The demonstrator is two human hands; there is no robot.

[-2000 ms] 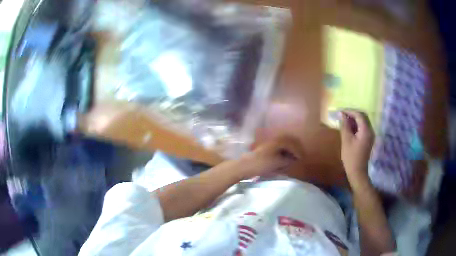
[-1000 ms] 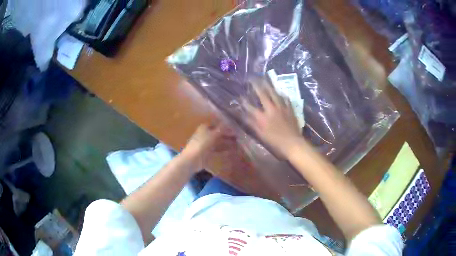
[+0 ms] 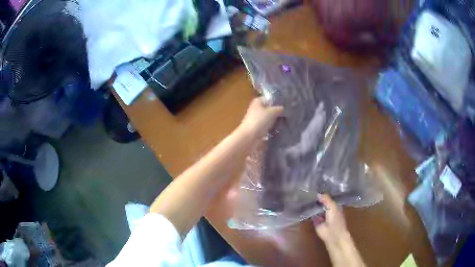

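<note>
A bagged garment (image 3: 338,151), dark brownish-purple cloth in a clear shiny poly bag, is at the middle of the orange-brown desk (image 3: 195,125). A small purple round sticker (image 3: 286,68) shows near its far left corner. My left hand (image 3: 260,116) grips the bag's left edge, fingers partly hidden. My right hand (image 3: 330,221) pinches the near edge of the bag between thumb and fingers. The picture is slightly blurred.
A black tray or device (image 3: 182,78) and a white plastic heap (image 3: 130,31) are at the far left. A maroon bundle (image 3: 359,23) is at the far side. Other bagged clothes (image 3: 411,107) lie at the right. A white stool (image 3: 47,167) stands on the floor.
My left hand has moved up onto the bag's left edge and my right hand down to its near edge. The bag has turned, and the white slips no longer show on it.
</note>
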